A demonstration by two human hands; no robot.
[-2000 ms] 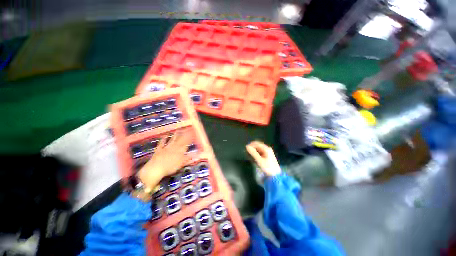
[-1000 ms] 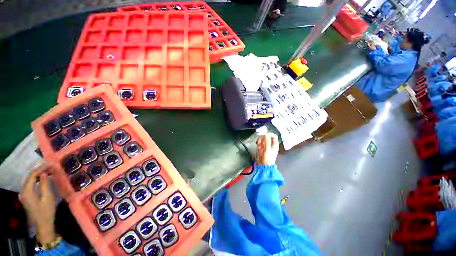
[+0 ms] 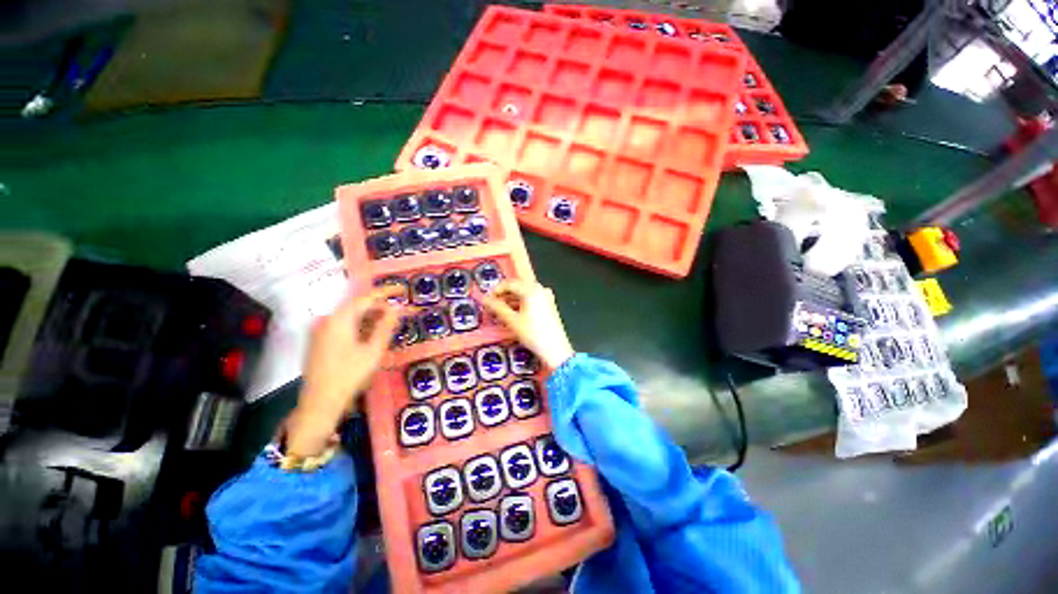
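Note:
The long pale orange compartment foam tray (image 3: 392, 464) lies in front of me, its four sections packed with lens modules (image 3: 461, 371). My left hand (image 3: 342, 360) is over the left side of the second section from the far end, its fingertips at the modules there. It is slightly blurred, and I cannot tell whether it grips one. My right hand (image 3: 528, 321) is at the right end of the same section, thumb and finger close together at a module; whether it holds one is unclear. Beyond, the red-orange grid foam tray (image 3: 574, 110) holds a few modules in its near row.
A second grid tray (image 3: 780, 145) lies partly under the first. A black boxy device (image 3: 754, 296) stands right, beside a whitish blister tray (image 3: 893, 348) and a yellow emergency-stop box (image 3: 930, 247). Black fixtures with red buttons (image 3: 232, 366) stand left. White paper (image 3: 284, 261) lies under the tray.
My left hand has moved from the tray's left edge onto its second section. My right hand has left the black device's near side and come to the same section. The view has shifted left.

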